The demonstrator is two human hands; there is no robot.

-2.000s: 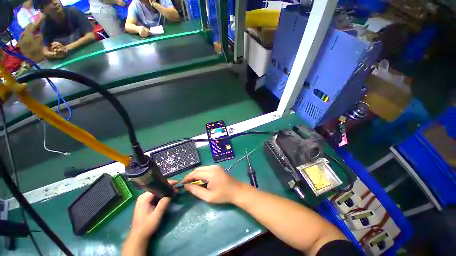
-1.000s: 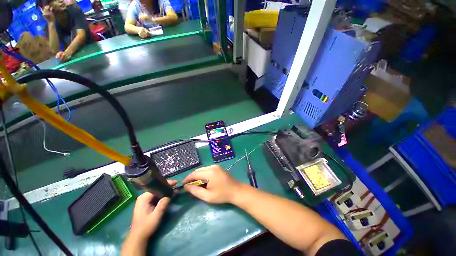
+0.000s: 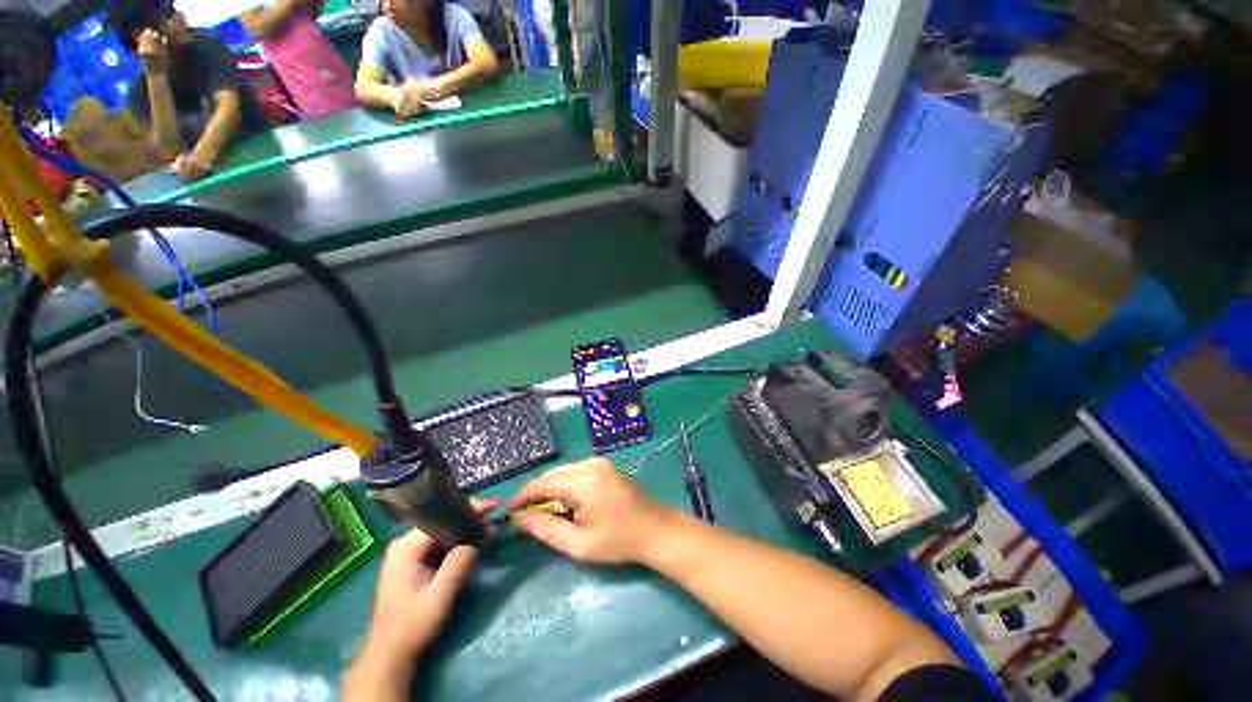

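My left hand [image 3: 419, 583] is wrapped low around the dark electric screwdriver [image 3: 429, 497], which stands tilted with its cord and an orange-yellow strap at its top. My right hand [image 3: 588, 514] is just right of the driver's lower end, its fingers pinching a small yellow-tipped tool [image 3: 545, 507]. The fingers of both hands are close together over the green mat. The driver's tip and any small workpiece there are hidden or too small to tell.
Behind the driver lies a black tray of silvery dots [image 3: 501, 439], with a lit smartphone [image 3: 610, 395] beside it. A black ribbed block [image 3: 279, 562] is at left. A pen-like tool [image 3: 698, 473], iron stand [image 3: 824, 425] and blue bin [image 3: 1119, 645] are at right. People sit across the conveyor.
The view has shifted slightly, and the driver, strap and cord appear a little lower and further right. The hands keep nearly the same pose. A person in pink now shows across the conveyor.
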